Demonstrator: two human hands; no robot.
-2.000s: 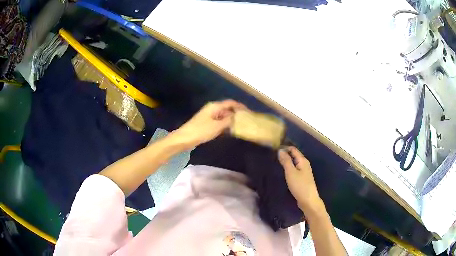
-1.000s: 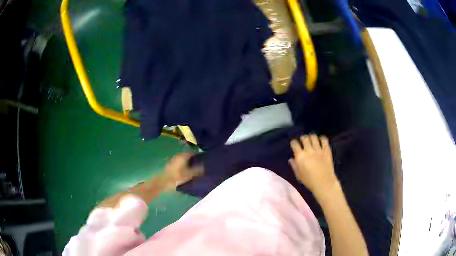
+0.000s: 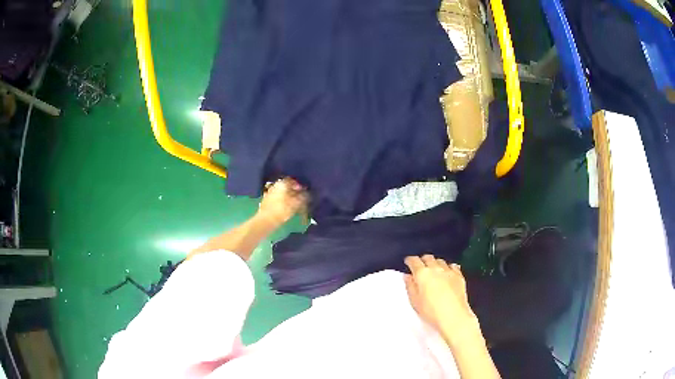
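Navy garment panels (image 3: 333, 96) lie spread over the cart, their lower edge hanging towards me. My left hand (image 3: 285, 200) is at the lower left edge of these panels, its fingertips blurred and closed on the cloth. A separate navy piece (image 3: 355, 252) lies bunched across my lap. My right hand (image 3: 437, 289) rests on that piece at its right side, palm down, fingers a little apart, not gripping. A whitish-grey scrap (image 3: 414, 200) shows between the panels and the lap piece.
Yellow cart rails (image 3: 152, 96) stand left and right of the panels. Brown taped cardboard (image 3: 468, 111) sticks out at their right. The brown-edged white table (image 3: 636, 222) is at the right, with blue bins (image 3: 570, 59) behind. Green floor shows at left.
The view has swung from the table to the cart. The yellow ticket held earlier is out of sight. My left hand has moved from the lap piece up to the cart panels; my right hand stays on the lap piece.
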